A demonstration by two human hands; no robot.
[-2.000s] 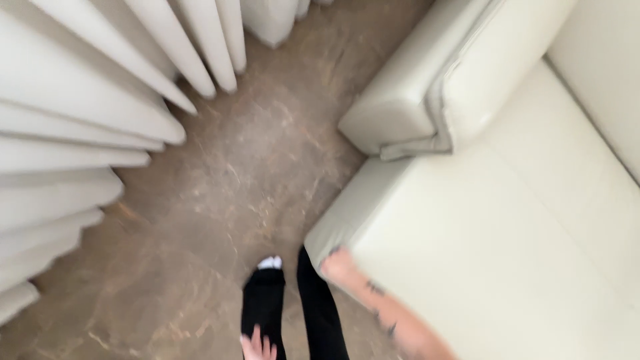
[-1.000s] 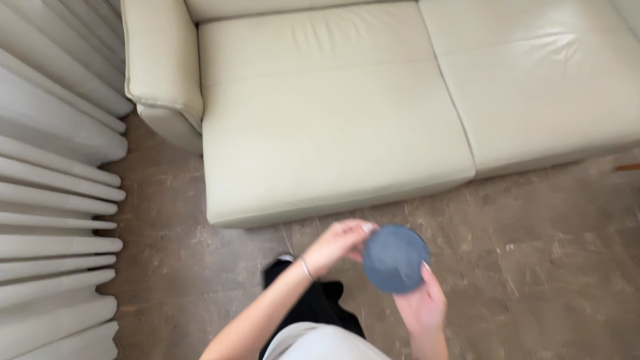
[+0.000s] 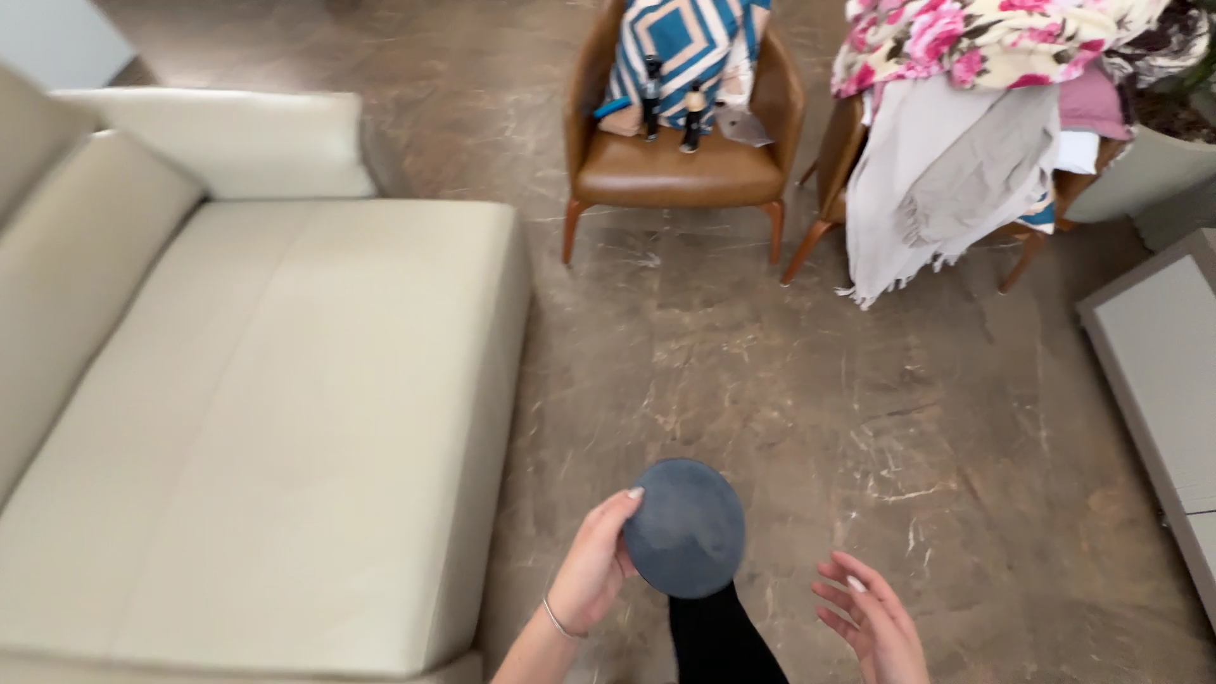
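A round, flat, dark blue-grey disc point(image 3: 685, 528) is in my left hand point(image 3: 597, 560), the thumb on its upper left rim and the fingers beneath. A thin bracelet circles that wrist. To the right of the disc, apart from it, my right hand point(image 3: 869, 613) has its fingers spread and holds nothing. Below the disc a black-clad leg shows over the brown marble-patterned floor point(image 3: 760, 399). What the underside of the disc looks like is hidden.
A cream leather sofa point(image 3: 285, 408) fills the left. Ahead, a brown leather armchair point(image 3: 679, 176) bears a patterned cushion point(image 3: 674, 47) and small items. Right of it, another chair carries a floral blanket point(image 3: 978, 43) and grey throw point(image 3: 936, 180). A grey cabinet point(image 3: 1164, 332) stands far right.
The view has swung from the sofa to the armchairs. One second ago both hands were at the disc; now my right hand is off it, and my left hand alone holds it.
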